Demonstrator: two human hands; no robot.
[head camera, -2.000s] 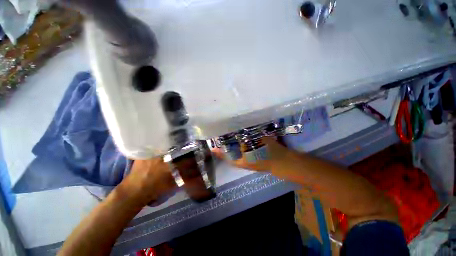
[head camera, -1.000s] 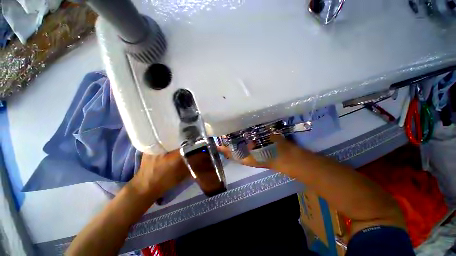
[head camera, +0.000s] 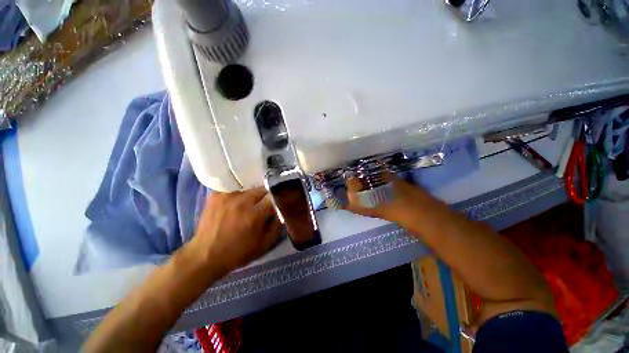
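Observation:
The white sewing machine head (head camera: 386, 76) fills the upper middle. Light blue fabric (head camera: 148, 186) lies in loose folds left of the head, and more blue fabric shows under it on the right. My left hand (head camera: 238, 224) lies flat at the fabric's right edge, partly behind the shiny take-up guard (head camera: 295, 207); its fingertips are hidden. My right hand (head camera: 383, 196) is beside the chrome fittings and ribbed grey knob, which cover part of it. Whether it grips fabric cannot be seen. The needle area is mostly hidden behind the guard and fittings.
The ruler-marked table edge (head camera: 345, 251) runs below both hands. Scissors with red-orange and green handles (head camera: 578, 172) hang at the right. Dark snips (head camera: 531, 153) lie on the table. A red bag (head camera: 565, 276) is below right. A plastic-wrapped brown board (head camera: 76, 55) is upper left.
The view has shifted, so the machine appears farther up and right. The blue fabric on the left has moved closer to the head and its folds have changed. My left hand lies flatter, with its fingers less curled.

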